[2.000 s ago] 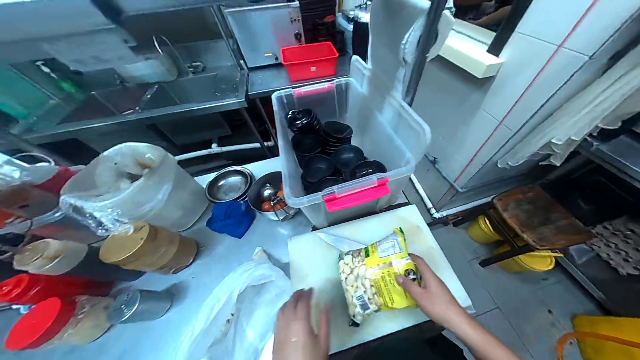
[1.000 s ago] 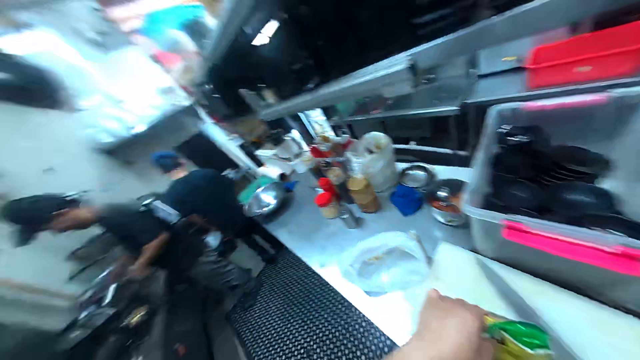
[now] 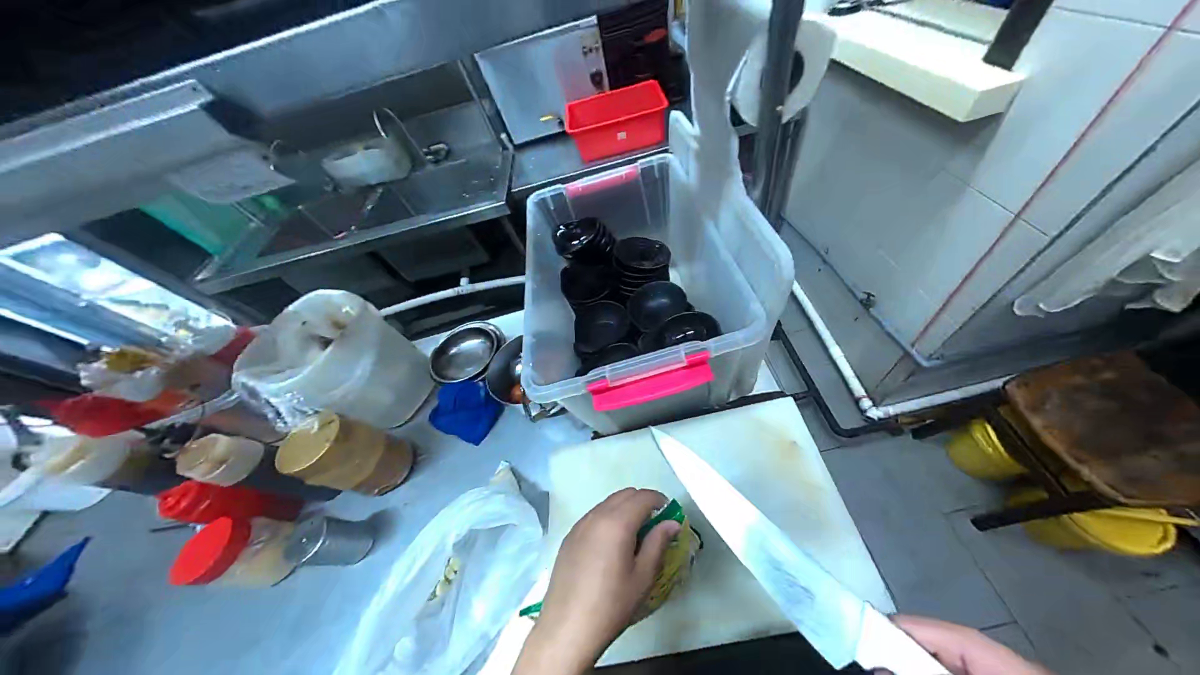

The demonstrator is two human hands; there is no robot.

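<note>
My left hand is closed around the yellow and green plastic bag, whose end pokes out past the fingers. In my right hand, at the lower right edge, is the white handle of a large kitchen knife. Its blade slants up and left over the white cutting board, to the right of the bag. Left of the board lies an open translucent plastic bag with a few pale pieces inside. What the held bag contains is mostly hidden by my left hand.
Behind the board stands a clear plastic bin of black bowls. Steel bowls, a blue cloth and several jars are on the counter to the left. A red basket is farther back; a wooden stool stands at right.
My right hand, on the bag two seconds ago, now holds the knife. My left hand, beside the bag then, now grips it. The view swung left and came back.
</note>
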